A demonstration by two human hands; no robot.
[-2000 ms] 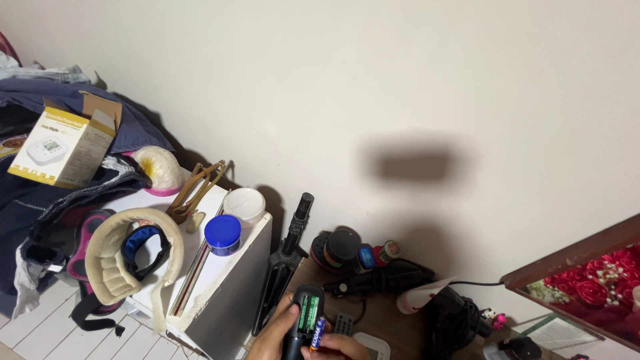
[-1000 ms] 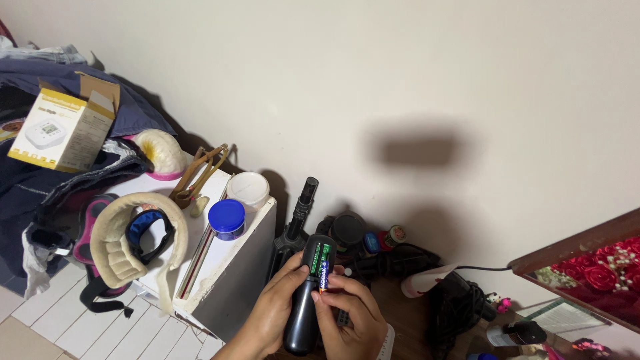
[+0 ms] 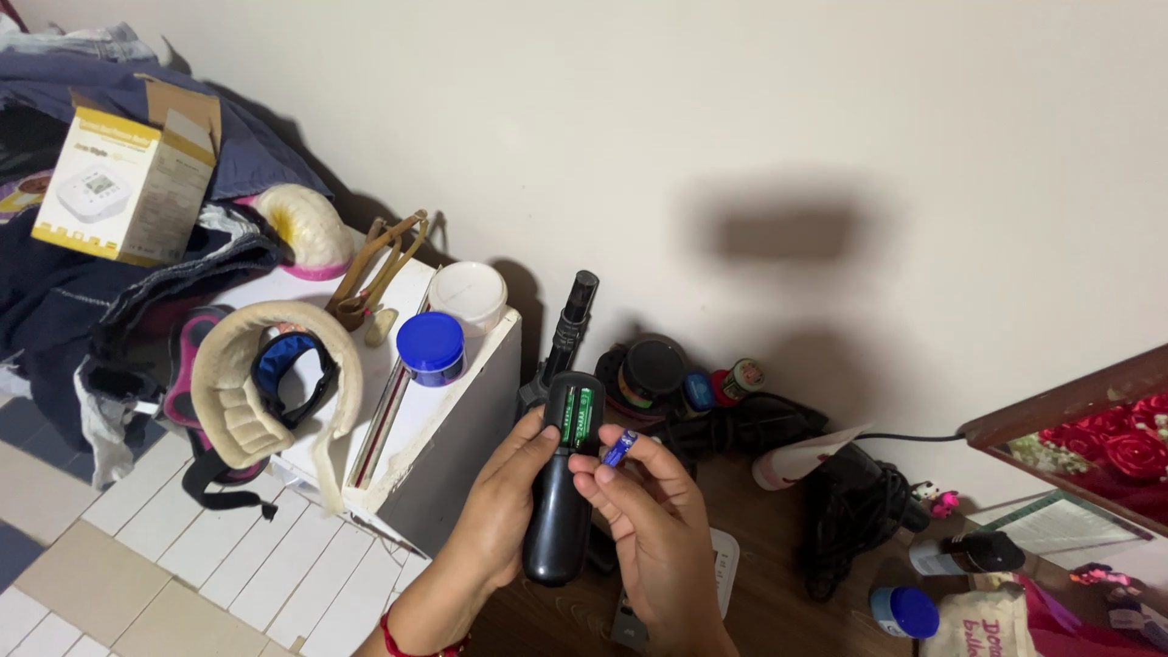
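Note:
My left hand [image 3: 502, 502] grips a black handheld device [image 3: 557, 511], its rounded lower end pointing toward me. In the upper part of the device an uncovered compartment shows green batteries [image 3: 578, 415]. My right hand [image 3: 643, 511] pinches a small blue battery [image 3: 620, 448] between thumb and fingers, just right of the compartment and apart from the green ones. The left wrist wears a red bracelet [image 3: 420, 643].
A white cabinet [image 3: 456, 411] on the left bears a blue-lidded jar [image 3: 431, 349], a white-lidded jar [image 3: 467, 297] and a beige neck brace [image 3: 224, 392]. Below the hands is a wooden surface [image 3: 776, 602] with black cables [image 3: 853, 520]. A framed flower display [image 3: 1022, 411] stands right.
The blue battery, earlier against the device at the compartment, is now held away to its right in my right hand. Green batteries show in the compartment.

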